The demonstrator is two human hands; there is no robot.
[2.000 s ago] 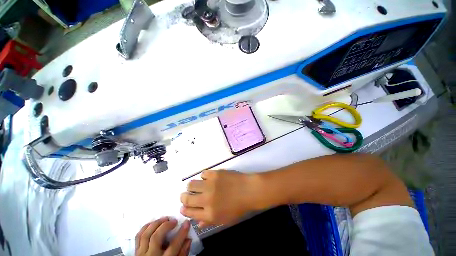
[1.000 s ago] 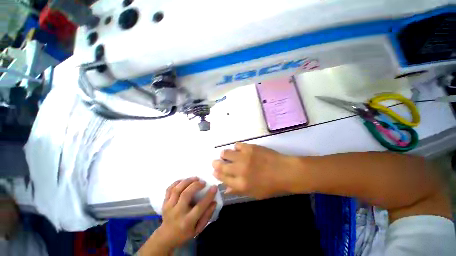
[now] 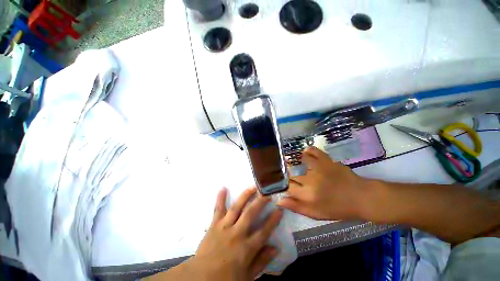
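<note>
A small white fabric piece (image 3: pixel 284 248) lies at the table's front edge, under and beside my left hand (image 3: pixel 238 237). My left hand rests on it with the fingers spread. My right hand (image 3: pixel 329 189) is bent beside the needle area, its fingertips close to the cloth's upper end; whether they pinch it is unclear. The shiny metal guard (image 3: pixel 260 142) on the left end of the white sewing machine (image 3: pixel 340 66) stands above the fingertips and hides the needle and presser foot. White cloth is hard to see against the table.
A stack of white cut pieces (image 3: pixel 82 159) lies on the left of the table (image 3: pixel 164 214). A lit phone (image 3: pixel 370 147) lies partly behind the machine's tension parts. Scissors (image 3: pixel 433 141) lie right of it. A blue basket (image 3: pixel 390 257) with cloth is below the edge. A red stool (image 3: pixel 52 23) stands far left.
The view has swung left and closer over the machine's left end. My left hand's fingers have spread flatter on the cloth. My right hand's fingers have moved up nearer the needle area.
</note>
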